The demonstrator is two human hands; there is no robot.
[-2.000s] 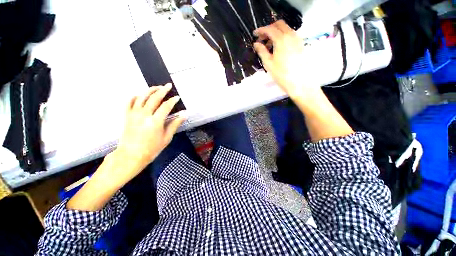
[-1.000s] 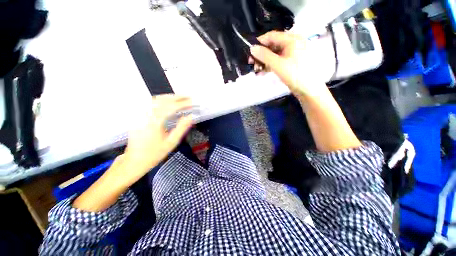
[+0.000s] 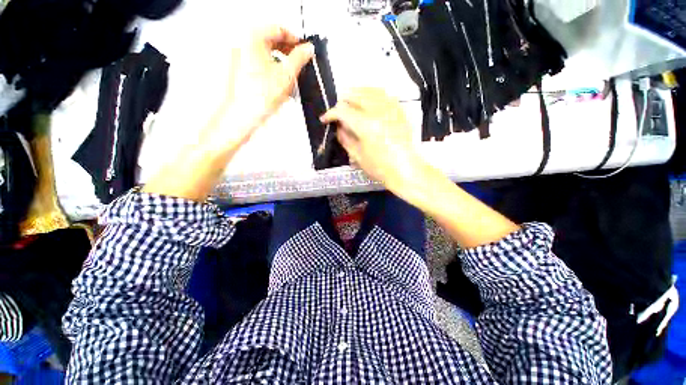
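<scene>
A zipper (image 3: 323, 79) with a silver line of teeth lies lengthwise over a black fabric strip (image 3: 311, 113) on the white table. My left hand (image 3: 263, 75) pinches the upper end of the zipper between thumb and fingers. My right hand (image 3: 372, 131) holds the zipper lower down, near its middle, with the fingertips on it. The zipper bunch (image 3: 466, 68) lies fanned to the right of my right hand, ends towards the front edge. The strip's outline is partly hidden under the zipper and my fingers.
Sewn zipper pieces (image 3: 124, 120) lie at the table's left. Dark fabric (image 3: 68, 45) is heaped at the upper left. Part of the sewing machine (image 3: 406, 16) shows at top centre. A pale ruler strip (image 3: 286, 184) runs along the front edge. Black fabric hangs below the table at right.
My right hand has moved left from the zipper bunch with a zipper, now over the fabric strip. My left hand has moved up from the strip's lower end to its top. The view has shifted left.
</scene>
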